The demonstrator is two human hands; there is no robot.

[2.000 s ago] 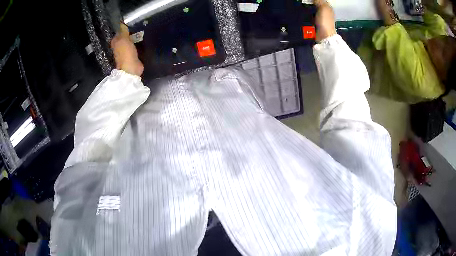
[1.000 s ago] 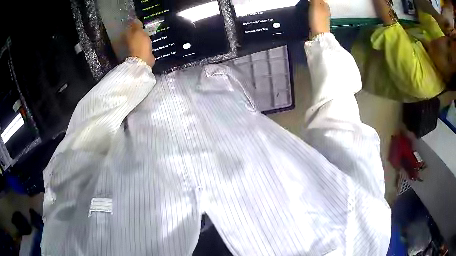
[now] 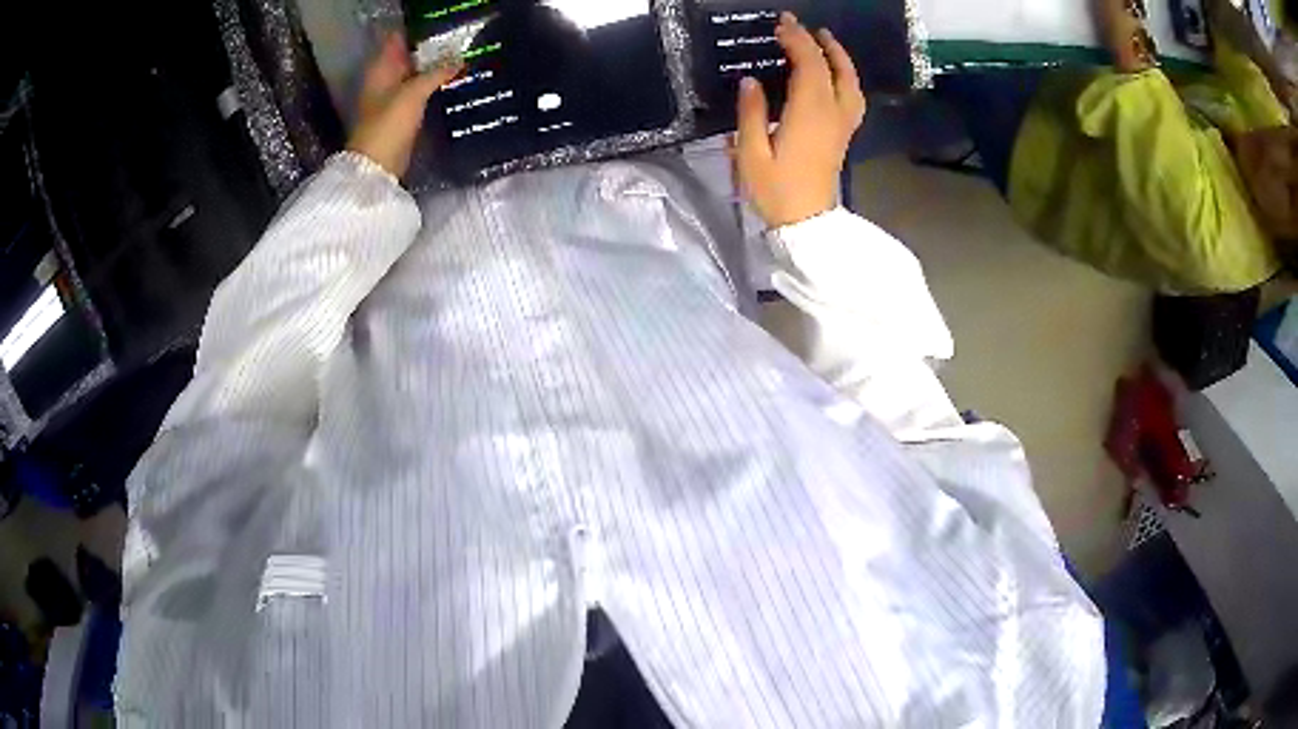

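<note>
Two rugged tablets lie side by side at the top edge, both cut off by it. The left tablet [image 3: 612,79] shows a black test menu with green and white text lines and a round white icon. The right tablet [image 3: 885,43] shows similar white text lines. My left hand [image 3: 392,103] is at the left tablet's left edge, thumb over the screen's edge, fingers apart. My right hand [image 3: 801,131] is over the right tablet's screen, fingers spread and empty; whether a fingertip touches the glass I cannot tell.
Speckled foam edging [image 3: 678,57] runs between the tablets. A pale compartment tray [image 3: 712,168] is partly hidden behind my right hand. More dark tablets [image 3: 50,342] lie at left. A person in a yellow-green sleeve [image 3: 1103,171] is at right, above a red tool [image 3: 1156,434].
The tablets went from orange-button screens to test menus. My right hand has left the right tablet's far edge and moved left over its screen. My left hand's fingers have opened somewhat.
</note>
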